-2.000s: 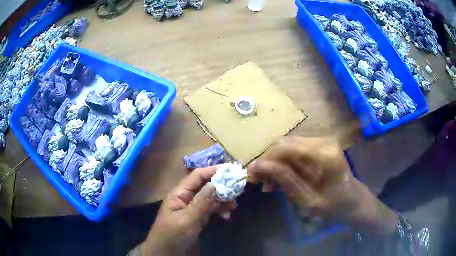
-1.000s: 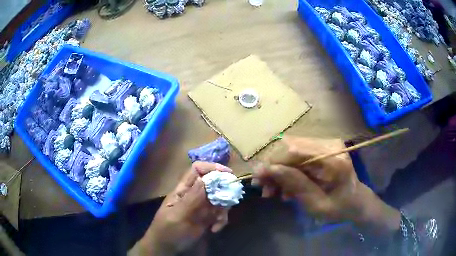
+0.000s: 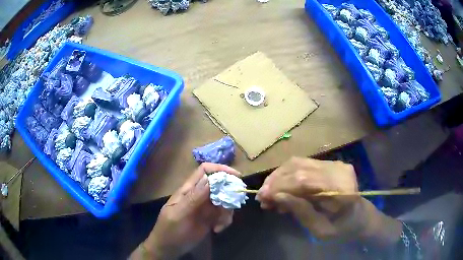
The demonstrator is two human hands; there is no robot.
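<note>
My left hand point(image 3: 190, 210) holds a white ruffled piece point(image 3: 227, 190) between thumb and fingers, just off the table's near edge. My right hand point(image 3: 315, 193) grips a thin tan glue stick point(image 3: 375, 192), held nearly level. Its tip touches the white piece's face; whether there is glue on it cannot be seen. A purple base piece point(image 3: 214, 151) lies on the table just beyond my left fingers, beside the cardboard sheet point(image 3: 259, 127). A small round white glue dish point(image 3: 255, 96) sits on the cardboard.
A blue plastic tray point(image 3: 152, 127) at left holds purple bases and assembled ornaments. Another blue tray point(image 3: 378, 109) at right holds ornaments. Piles of loose white pieces point(image 3: 30, 71) lie at far left, more parts at far right. Grey-green parts point(image 3: 170, 5) show at the far edge.
The stick has swung from slanting up to the right to nearly level, its tip still at the white piece. My right hand has moved slightly lower. The view has shifted a little.
</note>
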